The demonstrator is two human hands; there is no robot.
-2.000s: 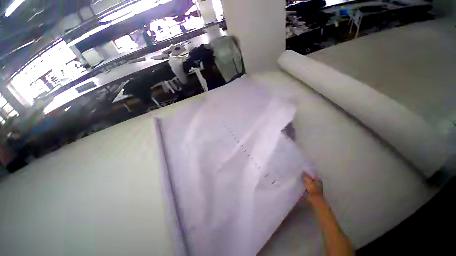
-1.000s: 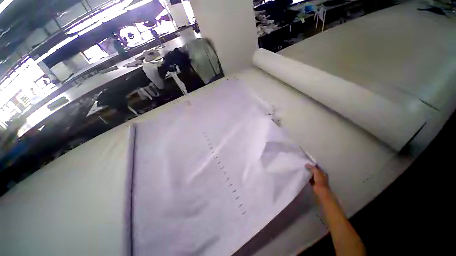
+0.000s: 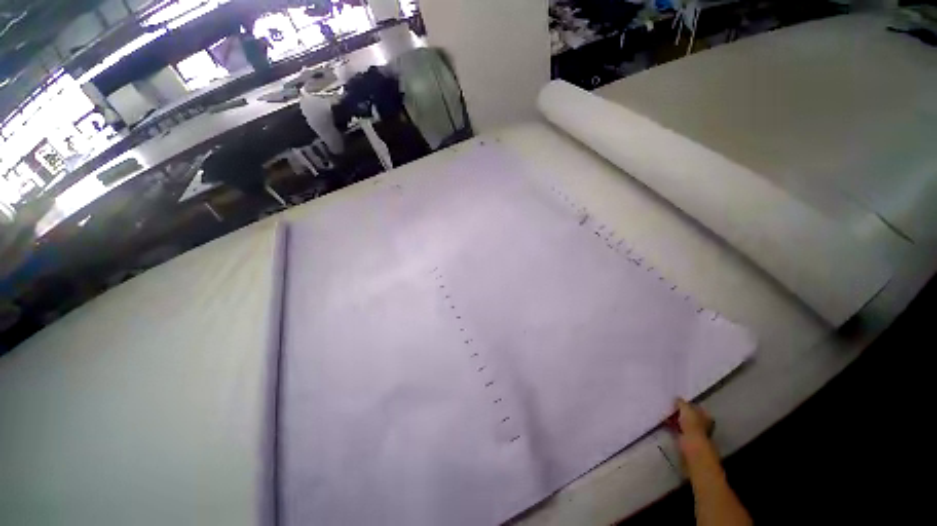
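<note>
A pale lilac marker paper (image 3: 575, 339) lies spread nearly flat on the paper-covered cutting table, with rows of small dark marks down its middle and along its right side. Its rolled edge (image 3: 275, 360) is a slim lilac tube along the left side. My right hand (image 3: 694, 419) pinches the sheet's near edge at the lower right; the fingertips are partly hidden. My left hand is not in view.
A thick white paper roll (image 3: 709, 195) lies across the table on the right. The off-white underlay paper (image 3: 134, 380) covers the table on the left. Behind are a white pillar (image 3: 488, 62), hanging grey-green fabric (image 3: 429, 98) and another long table (image 3: 164, 144).
The sheet's right corner, folded and lifted earlier, now lies down with its right row of marks showing. My right hand has moved along the near edge, lower and slightly right.
</note>
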